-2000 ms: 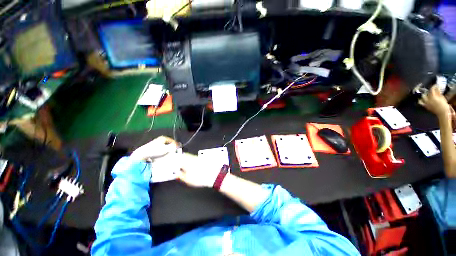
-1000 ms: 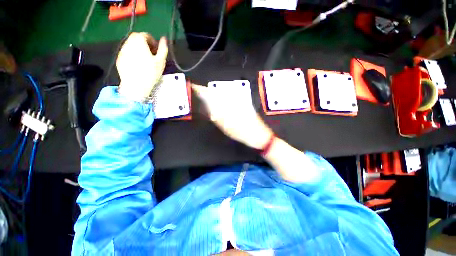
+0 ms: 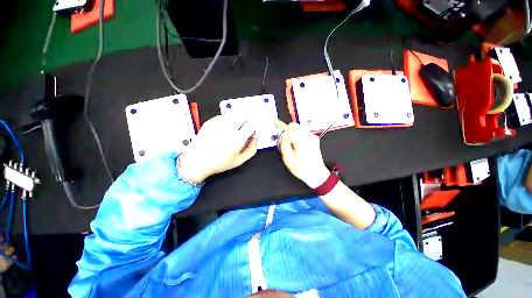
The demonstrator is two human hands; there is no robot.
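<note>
Four white device units lie in a row on the black bench. My left hand (image 3: 220,146) lies over the lower left part of the second unit (image 3: 261,110); whether it grips it is hidden. My right hand (image 3: 301,154) is at that unit's lower right corner, fingers pinched on a thin dark item (image 3: 325,131) that sticks out to the right. The first unit (image 3: 160,125) is at the left, partly over an orange-red pad (image 3: 195,116). The third unit (image 3: 319,105), crossed by a thin cable, and the fourth (image 3: 386,99) lie on pads.
A black barcode scanner (image 3: 53,137) and a white connector block (image 3: 20,177) with blue cables are at the left. A black mouse (image 3: 437,84) on its pad and a red tape dispenser (image 3: 475,105) are at the right. Grey cables loop over the bench's back. Another person's blue sleeve (image 3: 514,180) shows far right.
My left hand has moved right from the first unit to the second. My right hand has come to the second unit's lower right corner. A cable now crosses the third unit.
</note>
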